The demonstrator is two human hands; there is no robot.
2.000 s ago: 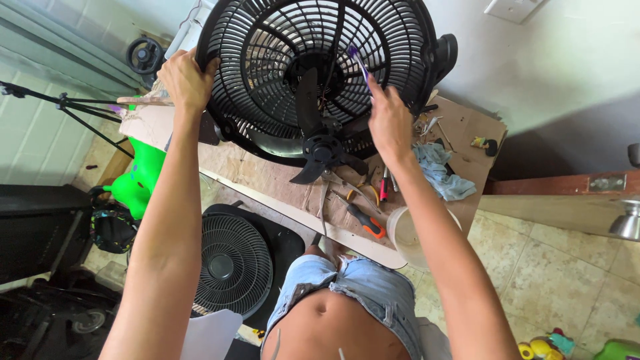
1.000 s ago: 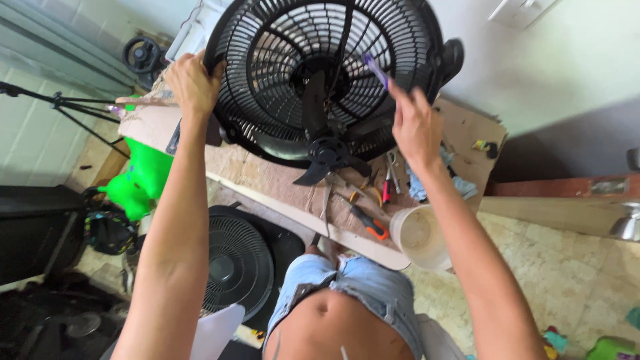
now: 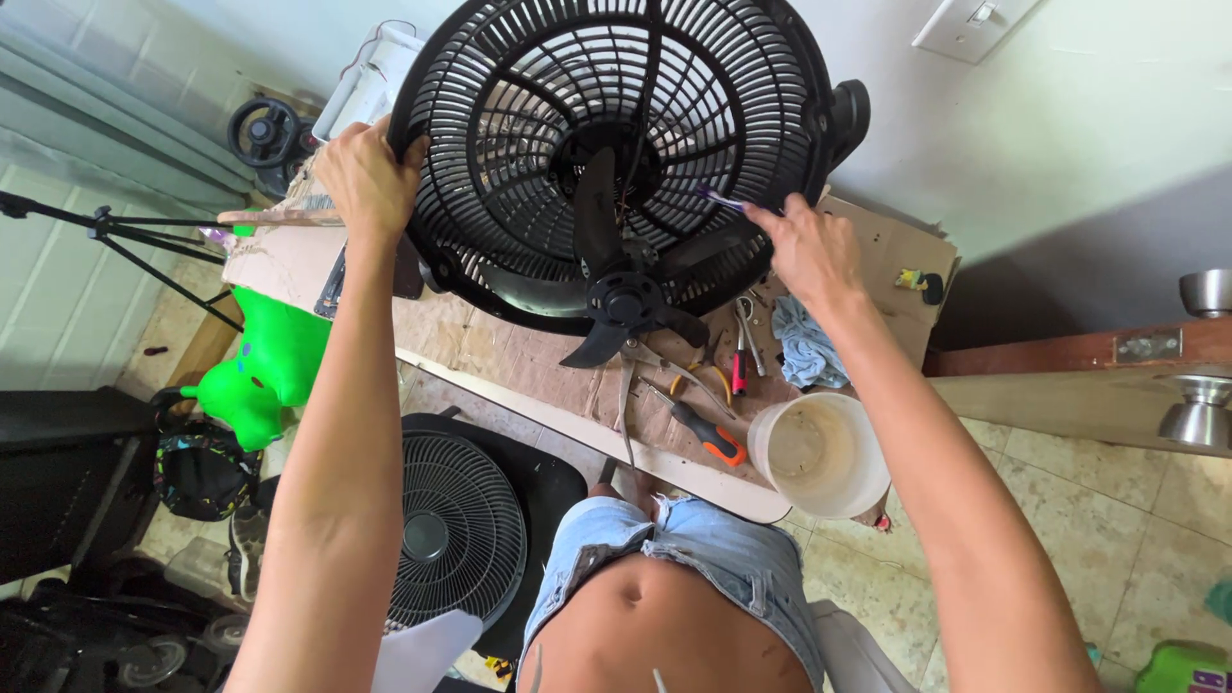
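My left hand (image 3: 371, 183) grips the rim of a black plastic fan housing (image 3: 462, 58) at its left side. In my right hand (image 3: 813, 241) is a slim white and purple brush (image 3: 722, 199), probably a toothbrush, its head against the lower right slats of the grille. Black fan blades (image 3: 626, 298) stand in front of the housing's lower part. Below them on the cardboard-covered table lie pliers (image 3: 630, 371), an orange and black screwdriver (image 3: 707, 433) and a red-handled tool (image 3: 739, 371). A light blue cloth (image 3: 808, 342) is beside my right forearm.
A cloudy plastic tub (image 3: 823, 452) stands at the table's front right edge. Below left is a round black fan grille (image 3: 457, 529). A green inflatable toy (image 3: 269, 366) and a black tripod (image 3: 144, 231) are at the left. A wooden door (image 3: 1088, 385) with metal knobs stands at the right.
My right hand has moved the brush down along the grille from the upper right slats to the lower right. My left hand stays on the rim.
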